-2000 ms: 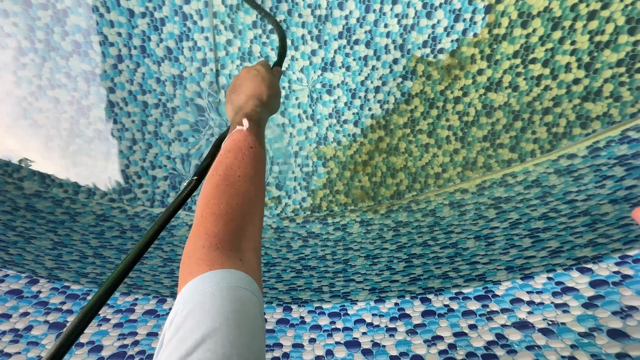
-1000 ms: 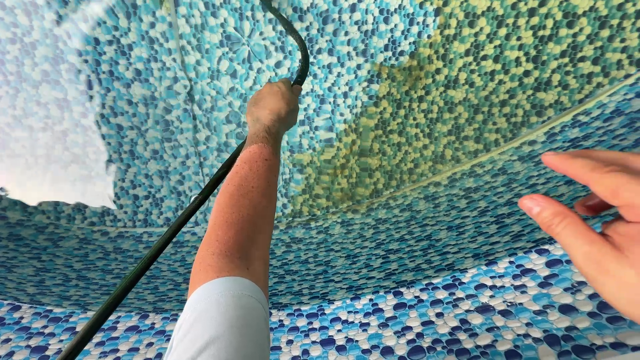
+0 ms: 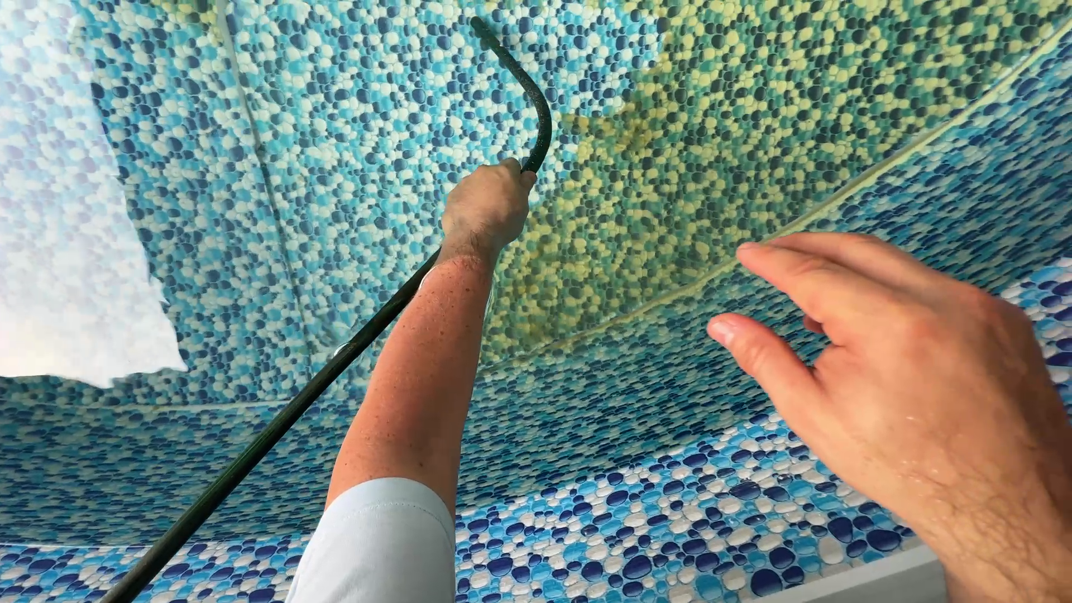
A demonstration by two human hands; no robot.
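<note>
My left hand (image 3: 487,205) is closed around a dark green hose (image 3: 276,431) near its far end, over the water of a pool with a pebble-patterned liner. Beyond the fist the hose curves up and back to the left, its open end at the top centre. Behind my wrist, the rest of it slants down to the lower left edge. At the right, my right hand (image 3: 888,360) is raised above the pool wall, thumb and fingers apart, holding nothing.
A yellow-brown layer (image 3: 662,201) covers the pool floor at the upper right. The pebble-patterned wall (image 3: 670,511) crosses the bottom, with a pale rim (image 3: 863,582) at the lower right. A bright reflection lies on the water at left.
My right hand has come into view from the right edge and now shows much more fully. My left hand stays closed on the hose, whose end now shows. The view has shifted.
</note>
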